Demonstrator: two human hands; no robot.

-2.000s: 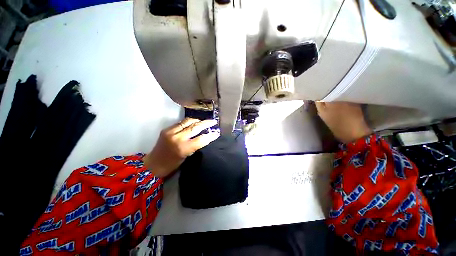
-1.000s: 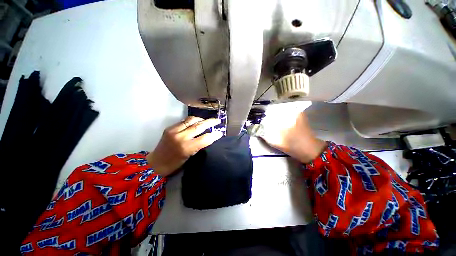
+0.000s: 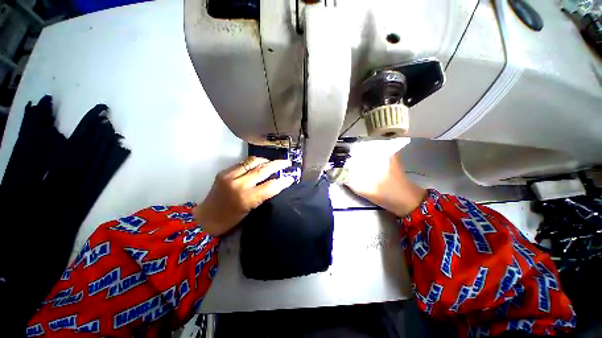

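Note:
A black pouch [image 3: 288, 231] lies on the machine table, its upper end under the presser foot and needle [image 3: 295, 160], which are partly hidden. My left hand [image 3: 236, 191] rests on the black cloth at the left of the presser foot, fingers pressing its upper edge. My right hand [image 3: 381, 177] is just right of the needle area under the machine arm, washed out by the lamp. Its fingertips are unclear, and I cannot tell whether they hold cloth. The off-white sewing machine [image 3: 422, 39] fills the upper frame.
Black gusset strips [image 3: 66, 165] with frayed ends lie on the white table [image 3: 152, 86] at left. A cream ribbed tension knob [image 3: 387, 119] sticks out of the machine head. A tangled black shiny heap [image 3: 573, 228] lies at far right. Dark cloth shows below the table's front edge.
My right hand has moved left from under the arm to beside the needle, and has stayed there since one second ago. My left hand and the pouch look nearly unchanged.

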